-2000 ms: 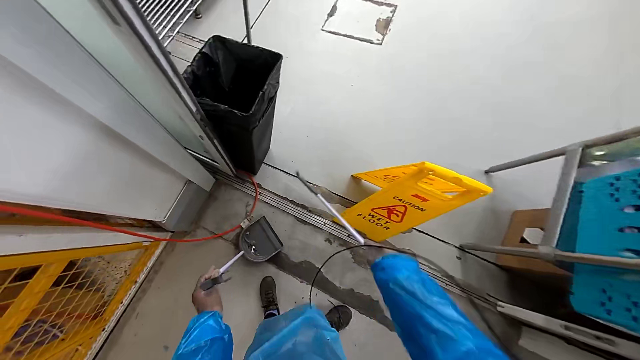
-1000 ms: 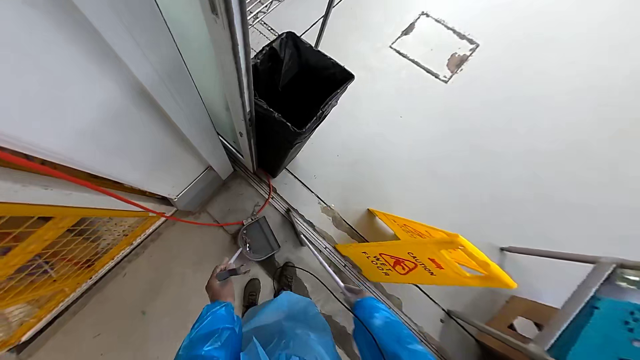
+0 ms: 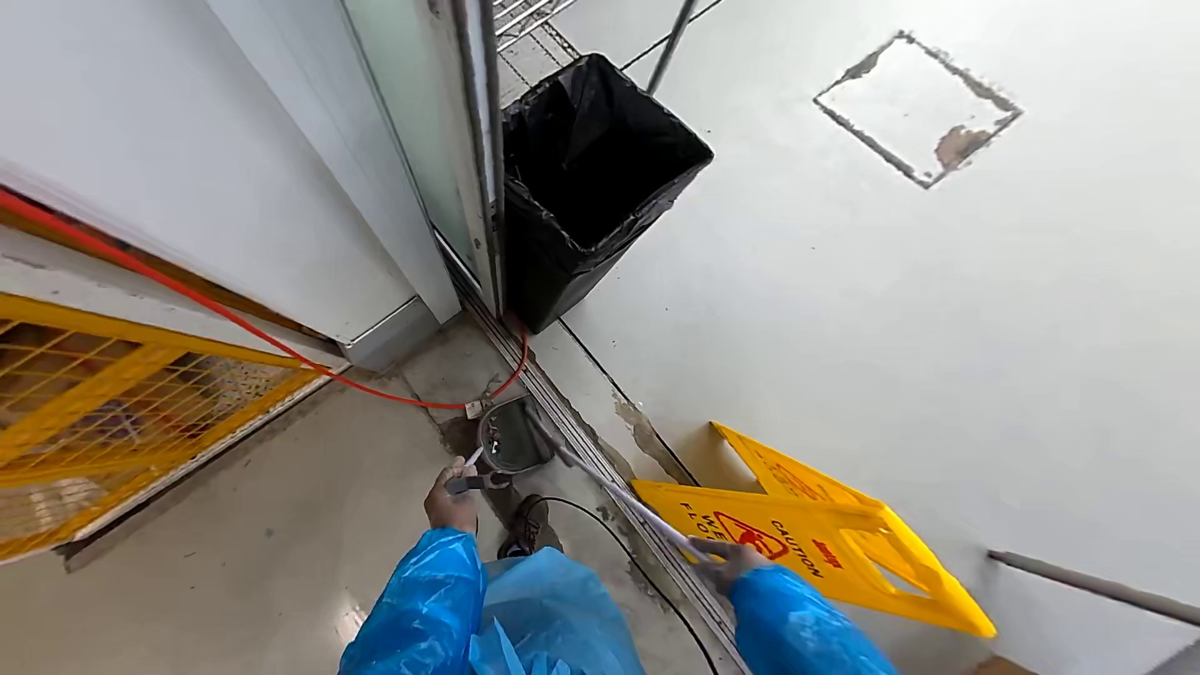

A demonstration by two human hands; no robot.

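Observation:
My left hand (image 3: pixel 452 499) is closed around the handle of a long-handled dustpan (image 3: pixel 511 436), whose grey pan lies on the floor beside the door track with small debris in it. My right hand (image 3: pixel 727 561) grips a pale broom handle (image 3: pixel 623 497) that slants down toward the pan's right edge; the broom's head is hard to make out there. Blue plastic sleeves cover both forearms. Close by my right hand stands a yellow wet-floor caution sign (image 3: pixel 797 534). A black bin with a black liner (image 3: pixel 562 253) stands just beyond the door frame.
A red hose (image 3: pixel 356 382) runs across the floor near the dustpan. A thin black cable (image 3: pixel 637 558) curves past my shoe. Metal door tracks (image 3: pixel 581 441) cross the floor. Yellow mesh fencing (image 3: pixel 141 403) stands at left, a metal bar (image 3: pixel 1097 586) at lower right.
The broom has moved, and its lower end is now at the dustpan rather than out over the door track. Debris shows in the pan. The view has shifted toward the left.

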